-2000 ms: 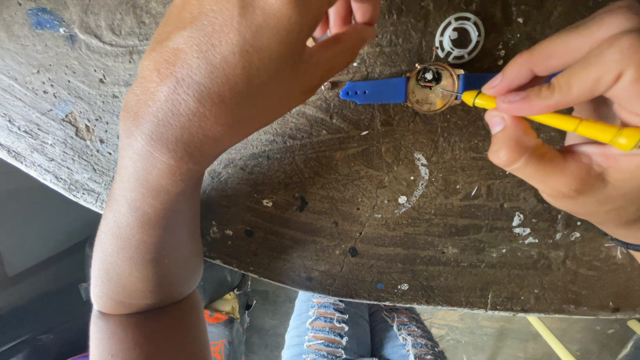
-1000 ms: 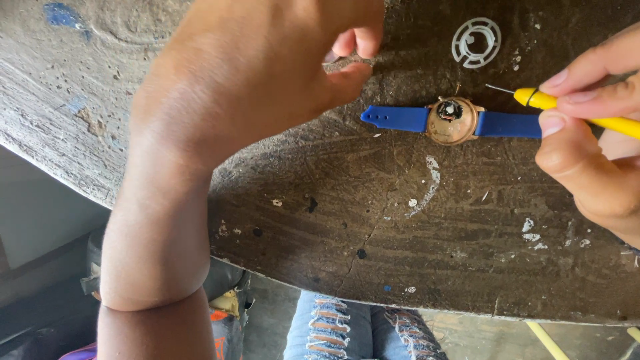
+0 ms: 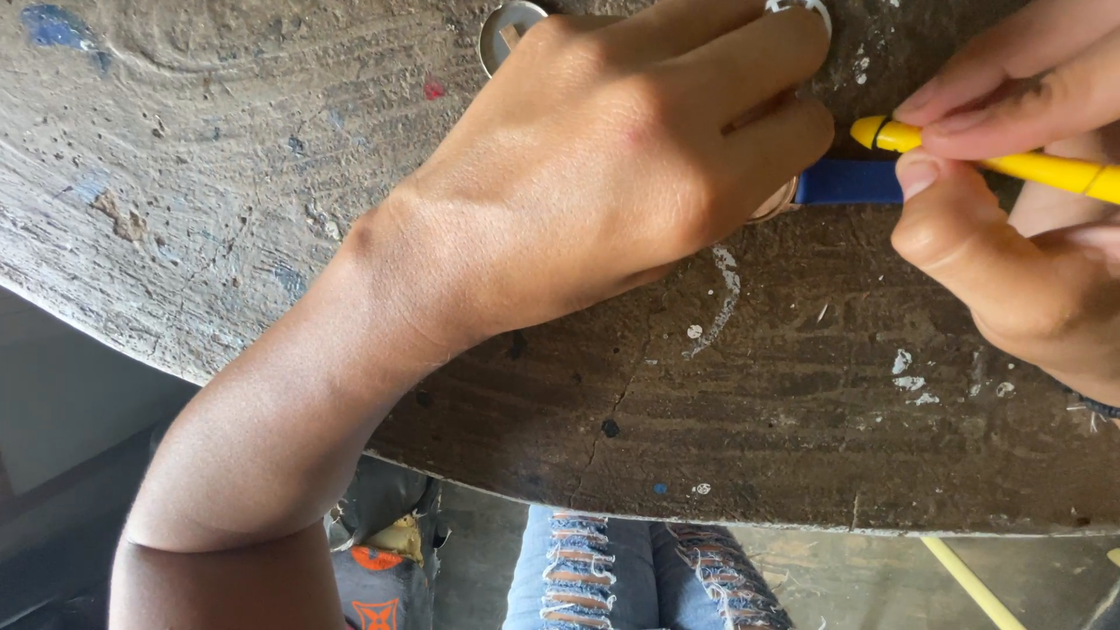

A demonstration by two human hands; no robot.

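Observation:
My left hand [image 3: 639, 131] lies palm down over the watch, its fingers bent toward the upper right; they hide most of the case, and what they touch or hold cannot be seen. The rim of the wristwatch case [image 3: 773, 206] and a blue strap [image 3: 849, 182] show past the knuckles. Just right of the strap, my right hand [image 3: 989, 166] pinches a yellow pen-like tool [image 3: 1050, 172] between thumb and fingers. No thin metal tip shows at its front end. Part of a white ring-shaped piece [image 3: 818, 10] shows beyond my left fingers.
A round metal cover [image 3: 516, 22] lies at the top, partly behind my left hand. The worn wooden table [image 3: 744, 420] has paint spots and a curved near edge. Below it are ripped jeans [image 3: 604, 577], a dark bag with orange marks [image 3: 389, 577] and a pale yellow bar [image 3: 971, 582].
My left hand has moved right, from beside the watch to over its case. The tool's thin metal tip, visible earlier, no longer shows. My right hand still holds the tool.

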